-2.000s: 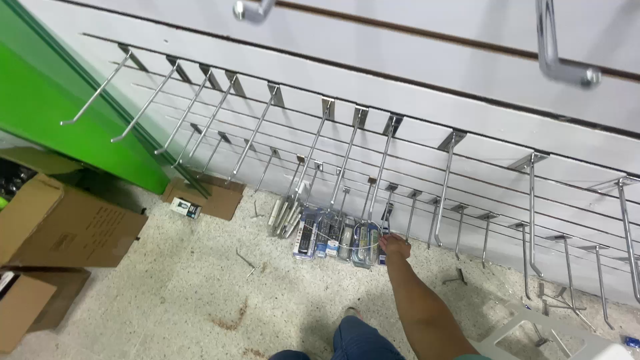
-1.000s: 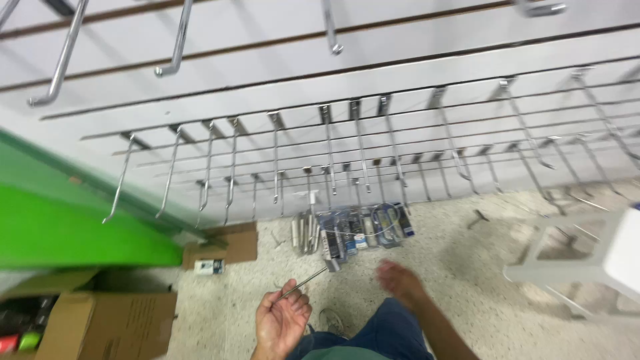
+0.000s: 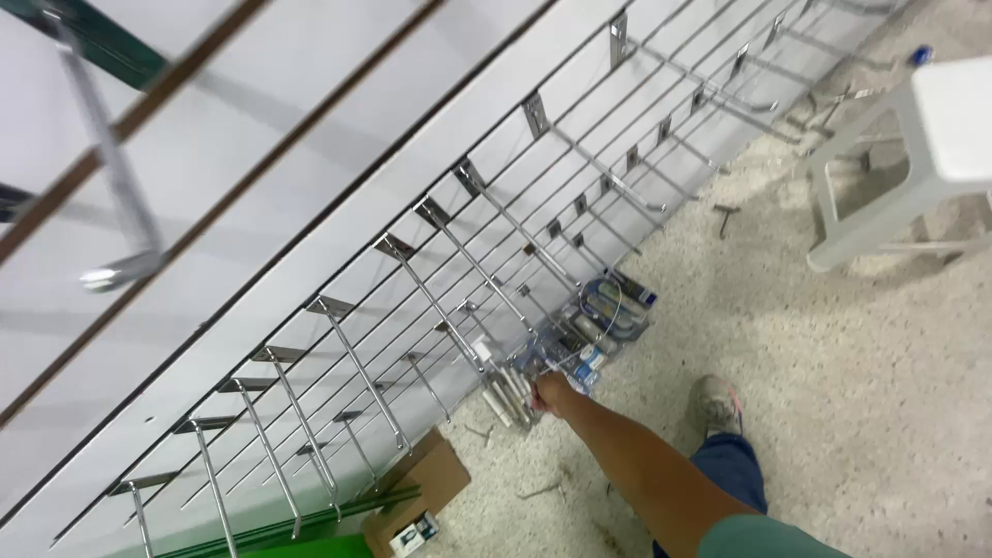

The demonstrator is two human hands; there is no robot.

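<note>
My right hand reaches down to the foot of the wall, its fingers curled against the packaged goods; whether they grip one is hidden. Pale slender items in clear packs lie just beside it. On its other side are blue and white blister packs and a thin white loop over more packs. Above these, long chrome display hooks stick out from the wire grid on the white wall. My left hand is out of view.
A white plastic stool stands at right. Loose metal hooks lie on the speckled floor. Flat cardboard with a small box is by the green panel. A large hook juts out close at upper left.
My left hand, which held a thin metal rod a second ago, has gone out of view. My right hand has moved from above the floor to the packs. The view has turned strongly.
</note>
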